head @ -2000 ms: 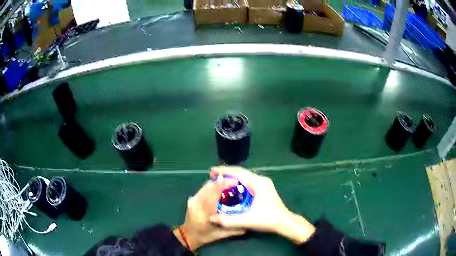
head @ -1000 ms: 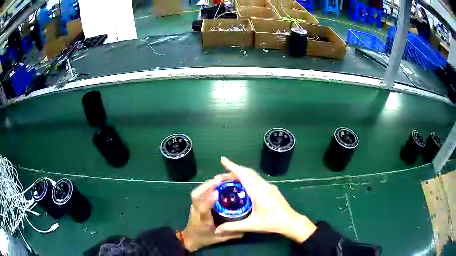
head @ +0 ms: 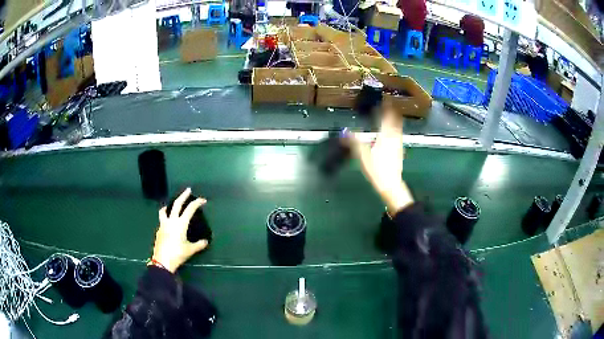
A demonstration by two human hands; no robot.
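My left hand (head: 175,233) is around a black speaker unit (head: 199,222) at left, fingers spread over it and thumb at its lower edge. My right hand (head: 384,159) is stretched out toward the belt's far edge. A blurred, tilted speaker unit (head: 330,153) with a small blue glow is beside its thumb; whether the hand grips it cannot be told. Another black unit (head: 286,237) stands upright in the middle, its top dark. A small clear jar (head: 300,308) of yellowish liquid with a white stick stands near me.
More black units stand at far left (head: 153,175), near left (head: 98,285) and right (head: 462,220); one is partly behind my right sleeve. White cables (head: 20,285) lie at left, cardboard (head: 575,281) at right. Open boxes (head: 283,86) and a metal post (head: 501,89) are beyond.
My hands have separated: the left has moved left to a unit, the right forward with the lit unit beside it. The view has tilted up. The jar has come into view.
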